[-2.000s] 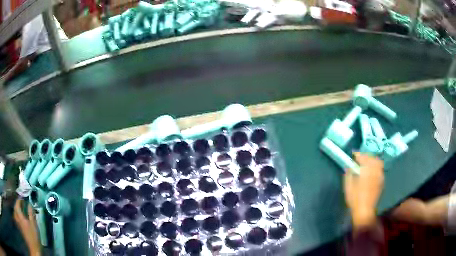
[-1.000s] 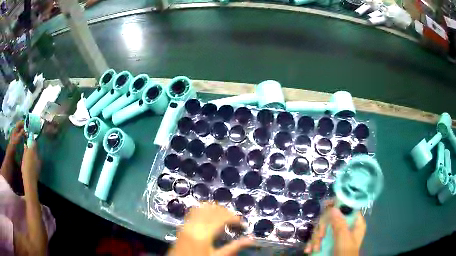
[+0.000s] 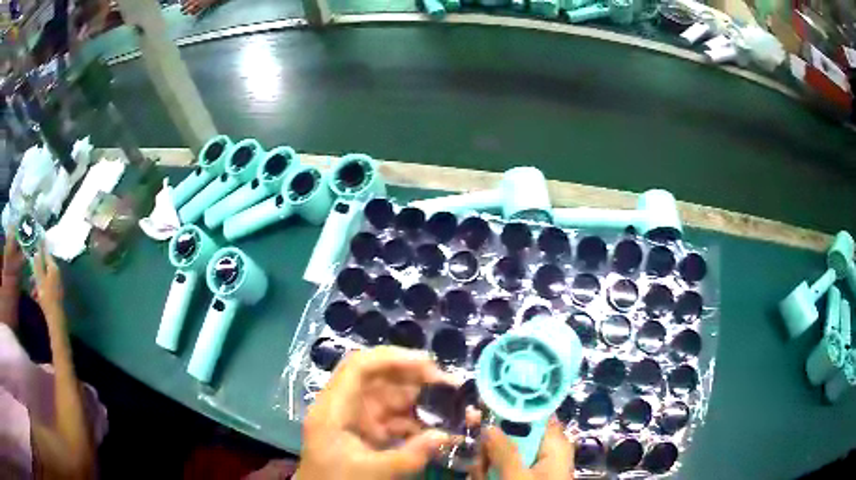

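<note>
My right hand (image 3: 533, 455) holds a teal handheld device (image 3: 527, 375) by its handle, head up, over the tray. The head's ringed, spoked opening faces me, with a dark oval on the handle below it. My left hand (image 3: 361, 412) pinches a dark glossy round cap (image 3: 437, 405) between thumb and fingers, just left of the device head and apart from it. A clear shiny blister tray (image 3: 706, 281) with rows of dark round caps lies under both hands. Its near part is partly hidden by them.
Several teal devices with dark centres (image 3: 214, 314) stand grouped at left. Two teal devices (image 3: 526, 194) lie behind the tray, and more (image 3: 800, 307) at far right. The conveyor belt (image 3: 450, 103) runs beyond a pale rail (image 3: 751, 228). A neighbour's hands (image 3: 47, 291) and white pile (image 3: 84, 211) are at left.
My right hand has moved left with the device, bringing its head near my left hand. My left hand has lifted a cap from the tray's near edge.
</note>
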